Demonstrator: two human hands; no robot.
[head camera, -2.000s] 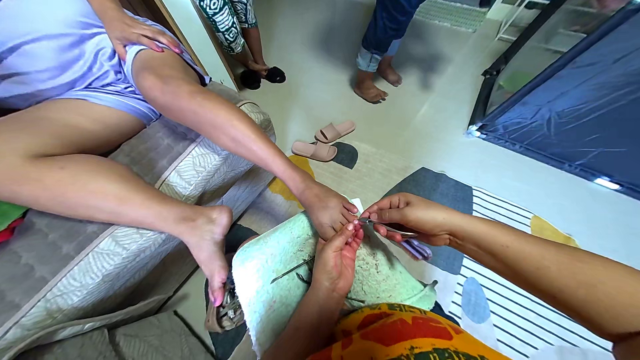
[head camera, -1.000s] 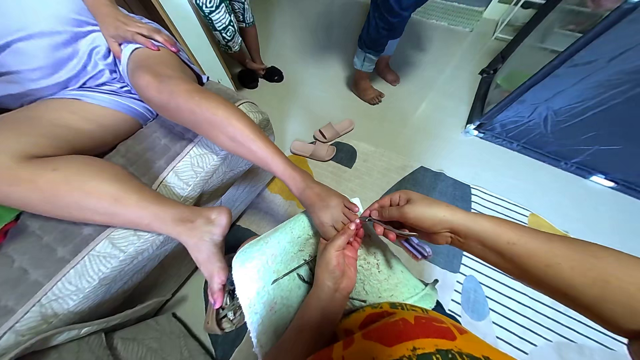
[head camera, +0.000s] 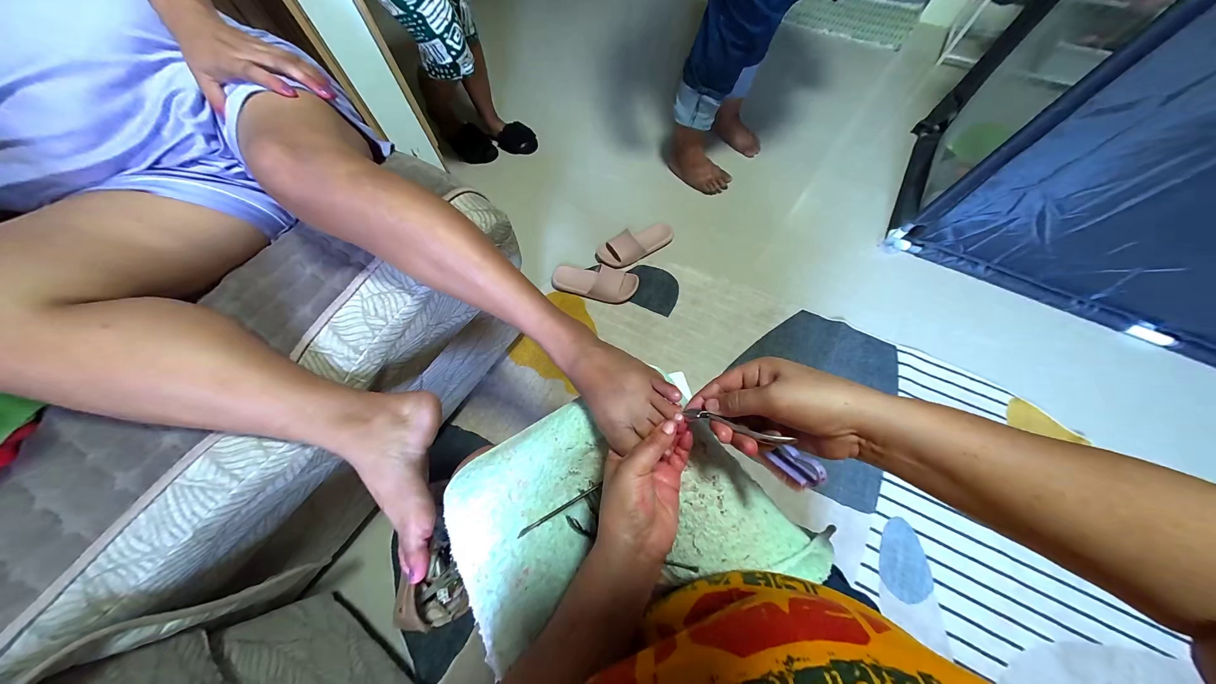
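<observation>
A person's bare foot (head camera: 627, 394) rests on a pale green towel (head camera: 513, 475) over my lap. My left hand (head camera: 646, 484) holds a toe of that foot between thumb and fingers. My right hand (head camera: 788, 408) grips metal nippers (head camera: 746, 430), their tip at the same toe. A purple item (head camera: 796, 465), too unclear to name, shows just below my right hand. Something small and white (head camera: 679, 385) stands behind the toes. A thin metal tool (head camera: 559, 510) and a dark-handled one lie on the towel, partly hidden by my left forearm.
The person sits on a mattress (head camera: 380, 332) at left, their other foot (head camera: 399, 465) hanging beside the towel. Pink slides (head camera: 608, 283) lie near the patterned rug (head camera: 950, 494). Two other people stand at the back. A blue fabric panel (head camera: 1073, 190) is at right.
</observation>
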